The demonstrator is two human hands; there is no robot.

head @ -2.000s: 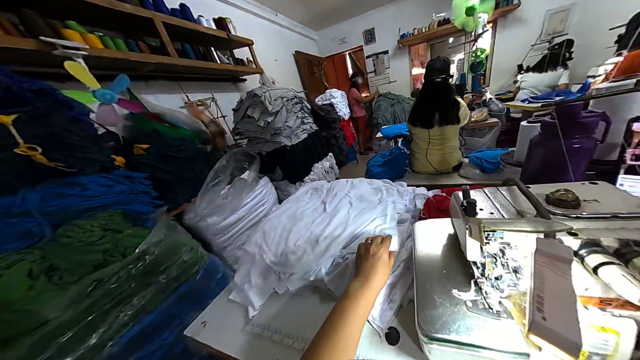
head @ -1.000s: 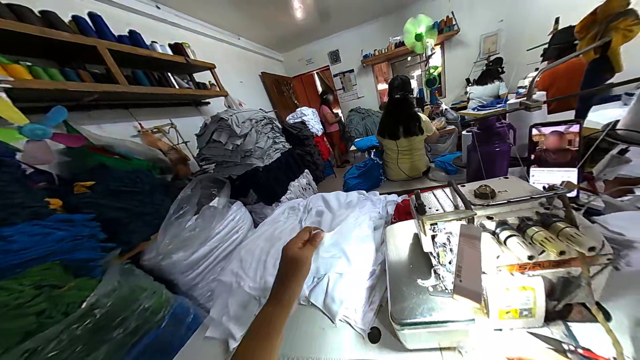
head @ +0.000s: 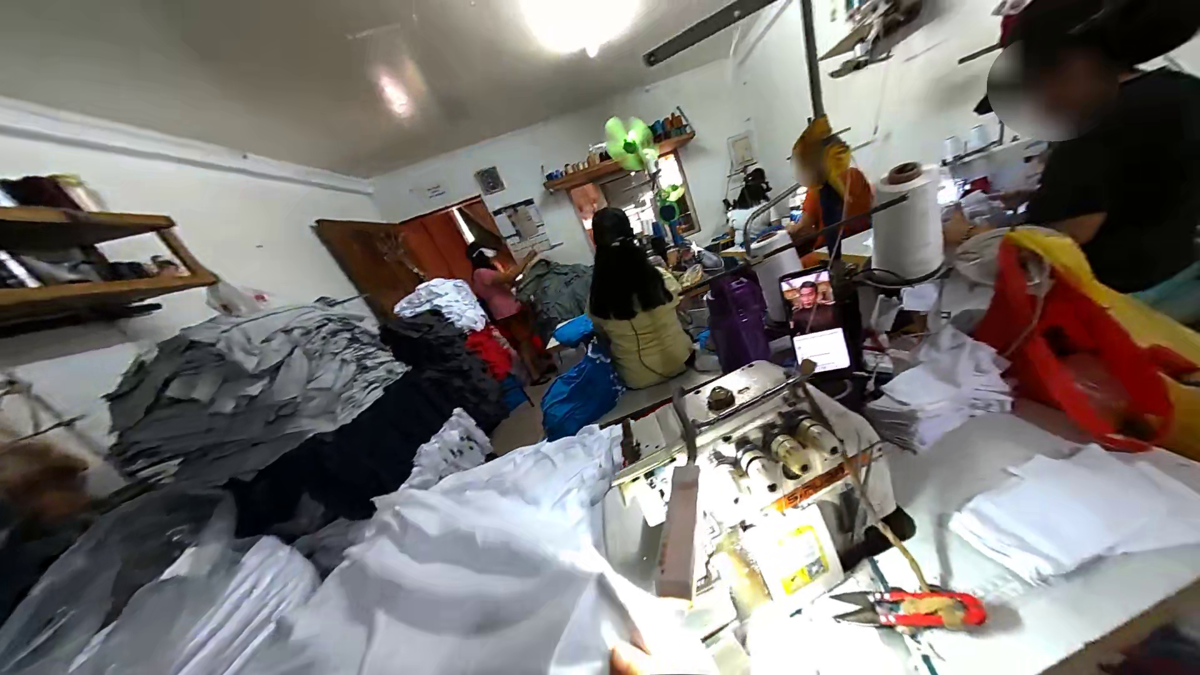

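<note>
White fabric point(head: 469, 572) spreads over the lower middle and rises toward the camera. At the bottom edge, fingertips of one hand point(head: 630, 658) pinch its edge; by its place it may be my left hand, but this is unclear. No other hand of mine shows. Just right of the fabric stands a serger sewing machine point(head: 750, 450) with several tension dials, brightly lit at its needle area. Red-handled thread snips point(head: 914, 608) lie on the table to the right of it. White cut pieces point(head: 1078, 511) are stacked farther right.
A phone point(head: 814, 314) stands behind the machine, beside a purple jug point(head: 739, 319) and a white thread cone point(head: 907, 225). A red and yellow bag point(head: 1078, 347) sits at right. Grey cloth point(head: 253, 384) is heaped at left. People work ahead and at right.
The view has swung to the right. The white fabric, flat over the table before, is now raised close to the camera, with the hand at the bottom edge.
</note>
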